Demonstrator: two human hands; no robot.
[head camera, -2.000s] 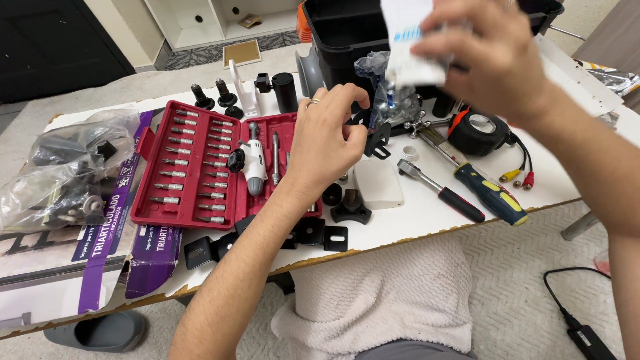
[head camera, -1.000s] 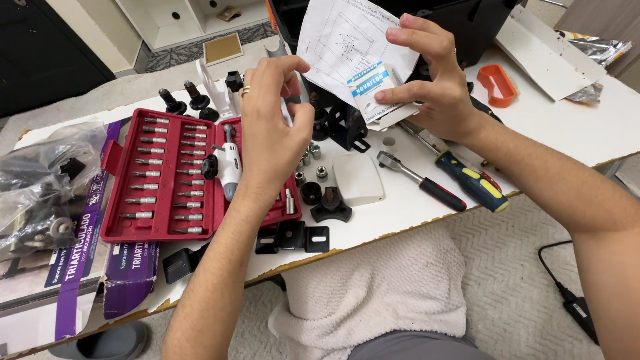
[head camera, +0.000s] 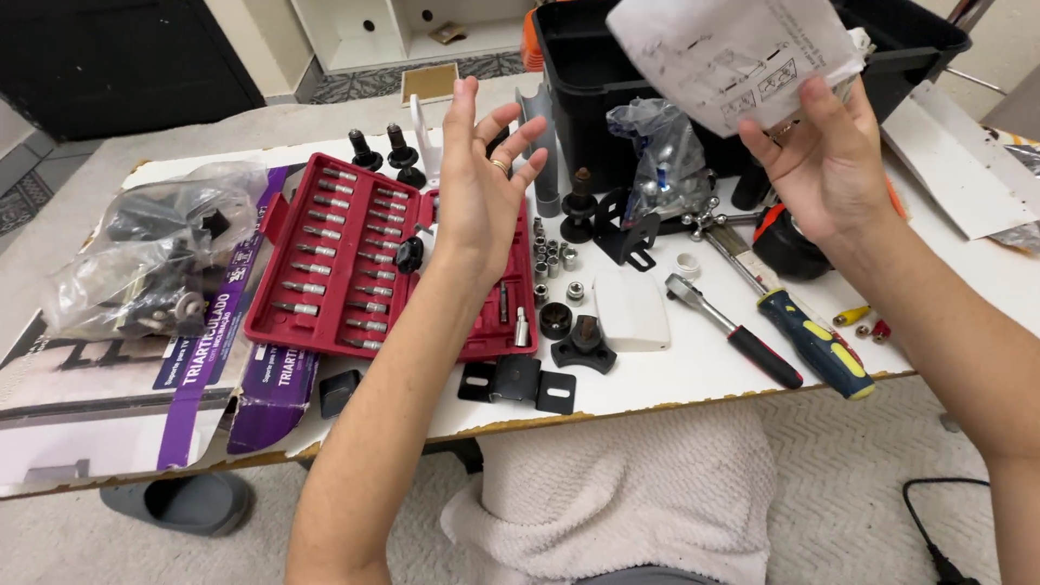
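Raised over the table, my right hand (head camera: 837, 154) grips a folded printed instruction sheet (head camera: 731, 65) with line drawings. My left hand (head camera: 487, 179) is in the air with its fingers spread and holds nothing; a ring is on one finger. Beneath it lies an open red bit case (head camera: 345, 252) with rows of bits, partly hidden by my forearm. Small sockets (head camera: 552, 256) stand beside the case, near a white plastic cover (head camera: 630, 313). A clear bag of hardware (head camera: 662, 162) leans by the black bin, below the sheet. A ratchet handle (head camera: 731, 329) and a blue-yellow screwdriver (head camera: 816, 345) lie to the right.
The large black bin (head camera: 585, 89) stands at the back. A bagged set of parts (head camera: 154, 252) rests on a purple-printed box (head camera: 203, 366) at the left. Black brackets (head camera: 516, 382) lie by the table's front edge. A tape measure (head camera: 792, 244) and white panel (head camera: 959, 162) are at the right.
The sheet in my right hand now shows a different printed face than one second ago. My left hand has opened its fingers wide. The bag of hardware shows again beside the bin.
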